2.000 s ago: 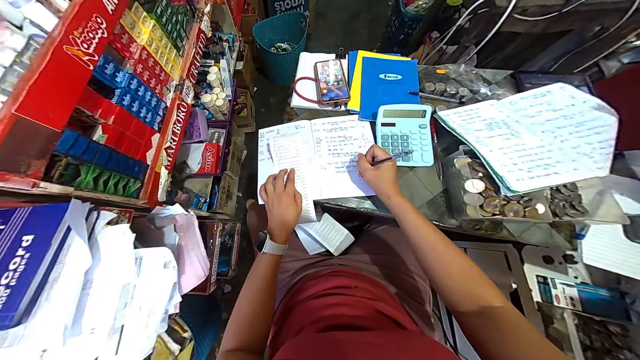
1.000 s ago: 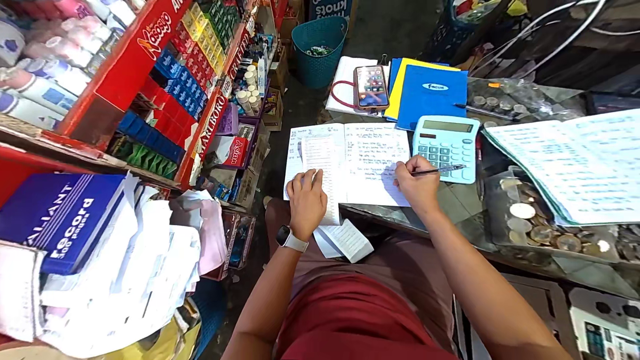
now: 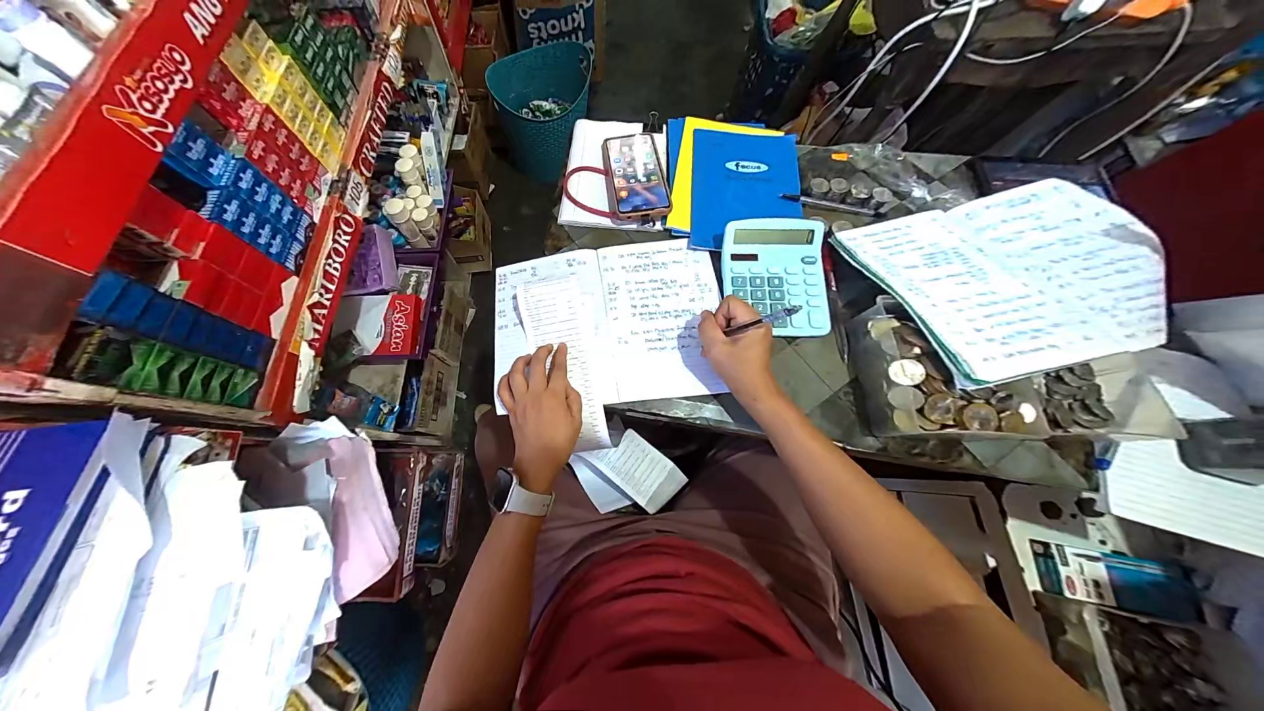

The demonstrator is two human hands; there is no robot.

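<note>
An open notebook [image 3: 662, 355] with handwriting lies on the table edge. A long narrow printed paper strip [image 3: 555, 311] rests on its left page. My left hand [image 3: 541, 405] lies flat on the strip with fingers spread, a watch on the wrist. My right hand [image 3: 739, 346] grips a dark pen [image 3: 760, 322] over the right page. The pen's far end reaches over a light blue calculator [image 3: 775, 247] beside the notebook. Folded paper slips [image 3: 637, 469] hang below the notebook near my lap. Behind the notebook lie a smartphone [image 3: 635, 176] and a blue notebook [image 3: 746, 188].
At the right, a second open notebook [image 3: 1027, 276] leans over a plastic container of coins [image 3: 948, 410]. Shelves of cigarette packs [image 3: 257, 188] stand at the left, above stacked papers [image 3: 197, 573]. A teal basket [image 3: 538, 109] stands beyond the table; white cables [image 3: 918, 59] run at the back right.
The view shifted right and back. My left hand stays on the paper strip and my right hand keeps the pen over the right page throughout.
</note>
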